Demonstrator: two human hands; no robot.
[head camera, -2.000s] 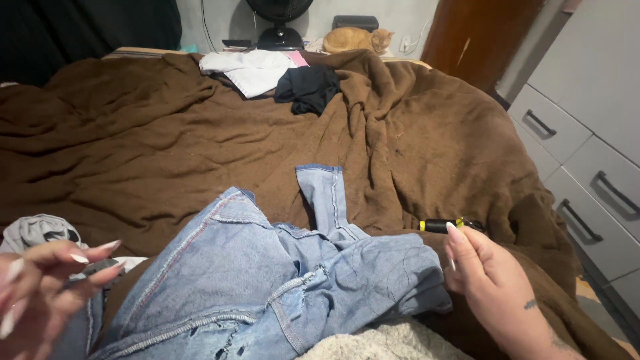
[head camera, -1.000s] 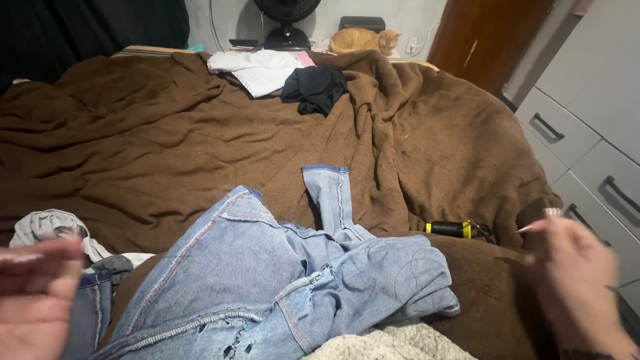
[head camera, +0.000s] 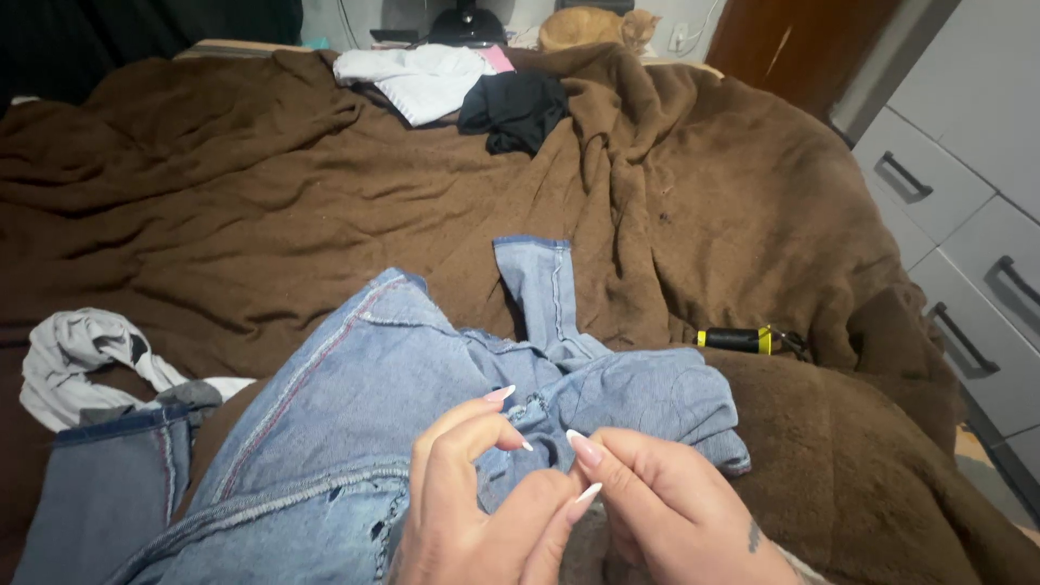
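Note:
Inside-out light-blue denim jeans (head camera: 366, 382) with ripped patches lie across the lap and the brown blanket, one leg end pointing away. Above them my left hand (head camera: 487, 496) and my right hand (head camera: 666, 504) meet, fingertips touching at the lower middle. The left thumb and index finger come together against the right hand's fingers, while its other fingers are raised and curved. My right thumb and index finger are pinched together. Whether something thin, such as thread, is between the fingertips cannot be made out.
A brown blanket (head camera: 390, 211) covers the bed. On it lie a black and yellow cylindrical object (head camera: 734, 340), a grey-white garment (head camera: 81, 357), white cloth (head camera: 431, 77) and black cloth (head camera: 516, 110). An orange cat (head camera: 585, 31) rests beyond; grey drawers (head camera: 934, 179) stand right.
Both hands were far apart at the two sides of the jeans; they have come together over the jeans' middle. The jeans and the other cloths lie as before.

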